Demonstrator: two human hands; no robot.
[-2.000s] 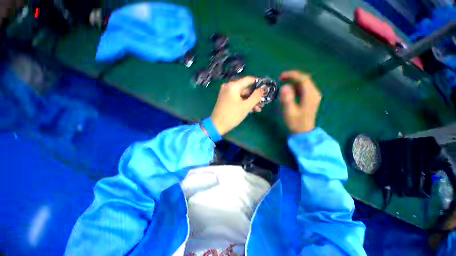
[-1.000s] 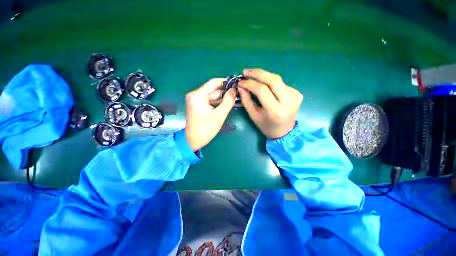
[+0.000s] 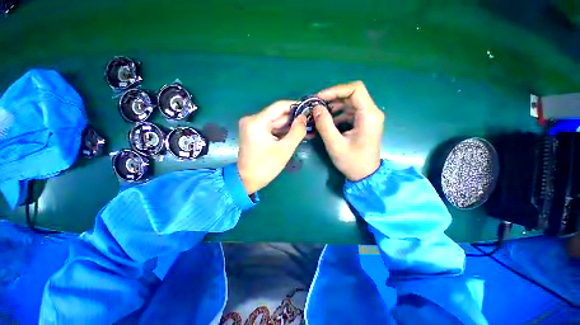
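A round black shell (image 3: 310, 105) with a shiny rim is held above the green mat, in the middle of the view. My left hand (image 3: 270, 143) grips its left side, with the thumb on its face. My right hand (image 3: 353, 130) grips its right side, with the thumb pressed on its face near the left thumb. Both hands are bare. The fingers and thumbs hide much of the shell, so its inner parts cannot be told.
Several similar black shells (image 3: 147, 138) with pale centres stand grouped at left. A light-blue cloth cap (image 3: 41, 124) lies at far left, with another dark part (image 3: 93, 141) beside it. A round metal-wool cleaner (image 3: 469, 173) adjoins a black stand (image 3: 524, 179) at right, with a cord below.
Since one second ago, my right hand has changed its hold: its thumb now presses on the shell's face and its fingers are behind. The view has shifted slightly. Earlier, my right hand was off the shell.
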